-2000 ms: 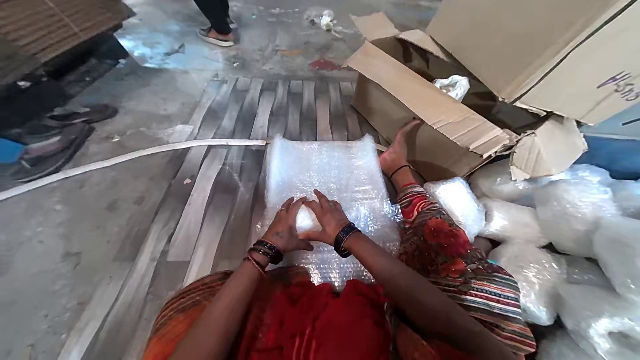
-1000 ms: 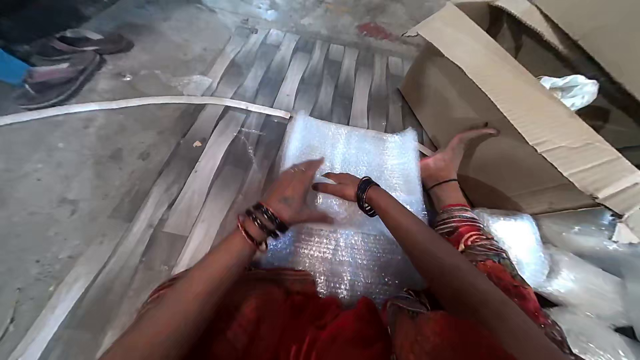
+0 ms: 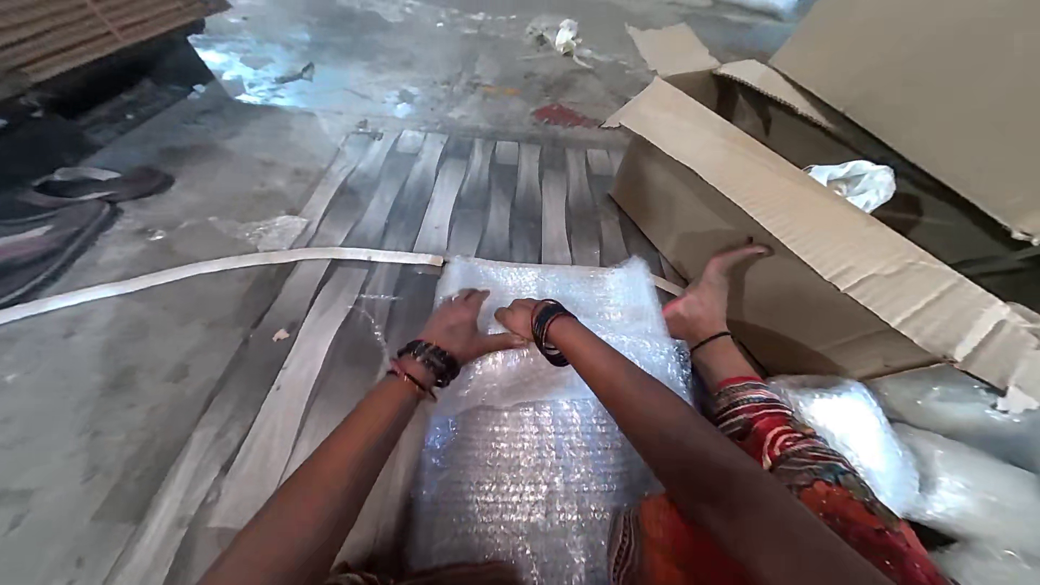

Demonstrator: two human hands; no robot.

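Observation:
Sheets of bubble wrap (image 3: 536,455) lie in front of me on a striped mat (image 3: 333,325), a whiter foam-like layer (image 3: 552,280) at the far part. Over that layer is my left hand (image 3: 467,329), its fingers spread and its thumb pointing at my other hand. My right hand (image 3: 528,321) is curled beside the left thumb, low over the sheets; whether it pinches something small is hidden. A pale strip (image 3: 325,253) runs from the left to the far edge of the wrap.
An open cardboard box (image 3: 731,252) with crumpled white plastic (image 3: 857,183) stands at right, my bare foot (image 3: 703,301) against it. Several bubble-wrapped packages (image 3: 861,439) lie at lower right. Dark footwear (image 3: 57,236) is at left, and a brown slatted stack (image 3: 89,32) at upper left.
Two seconds ago both my hands were around a small white item on the wrap; that item is no longer visible. My right hand has curled its fingers. A person's foot at the top has left view.

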